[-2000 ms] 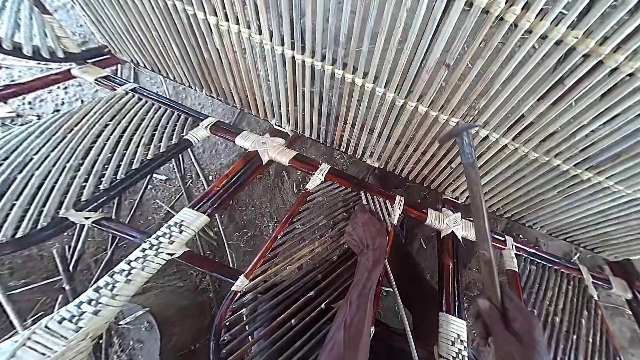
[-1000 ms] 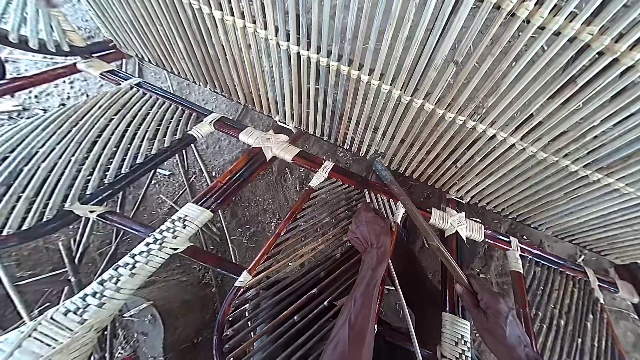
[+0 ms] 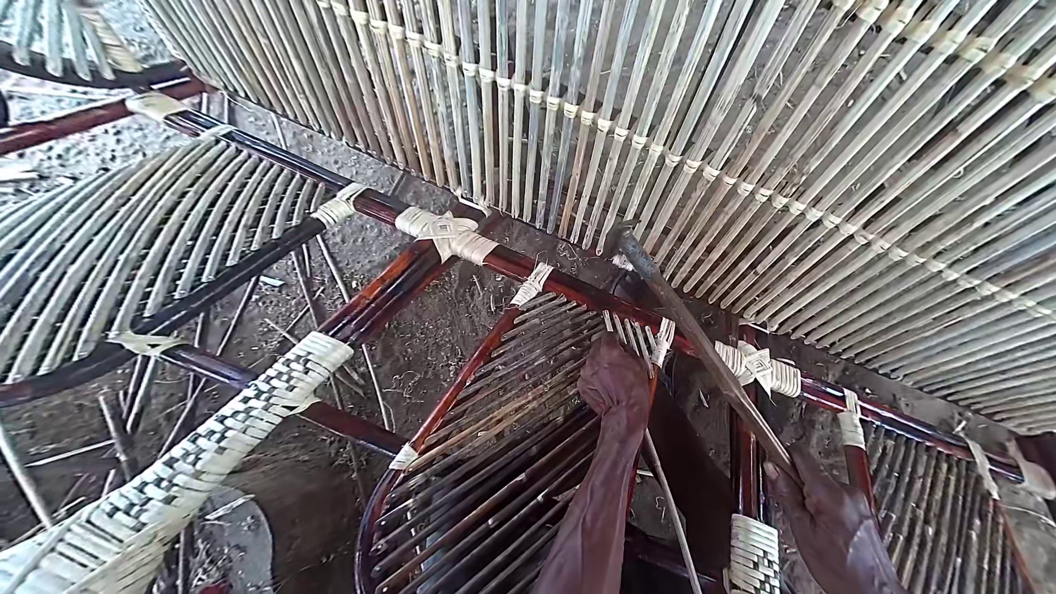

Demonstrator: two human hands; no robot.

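My left hand (image 3: pixel 615 375) is closed at the top of a slatted panel (image 3: pixel 495 429) in a dark red cane frame, near its bound corner. Whatever its fingers pinch is hidden; short pale slat ends show just above them. My right hand (image 3: pixel 825 503) grips the wooden handle of a hammer (image 3: pixel 701 338). The hammer's metal head lies up and left of that hand, over the far side of the glossy red-brown rail (image 3: pixel 577 289), close to the ends of the pale slats. Pale strips bind the rail's joints, one a star-shaped wrap (image 3: pixel 450 233).
A wide panel of pale slats (image 3: pixel 742 165) fills the far side. At left are a curved slatted panel (image 3: pixel 157 247) and an armrest wrapped in woven strips (image 3: pixel 206 445). Another slatted panel (image 3: pixel 932 487) stands at right. Loose sticks lie on the dirt ground.
The hammer, upright above my right hand two seconds ago, has swung down to the left and its head is now by the rail. My left hand has stayed at the panel's top.
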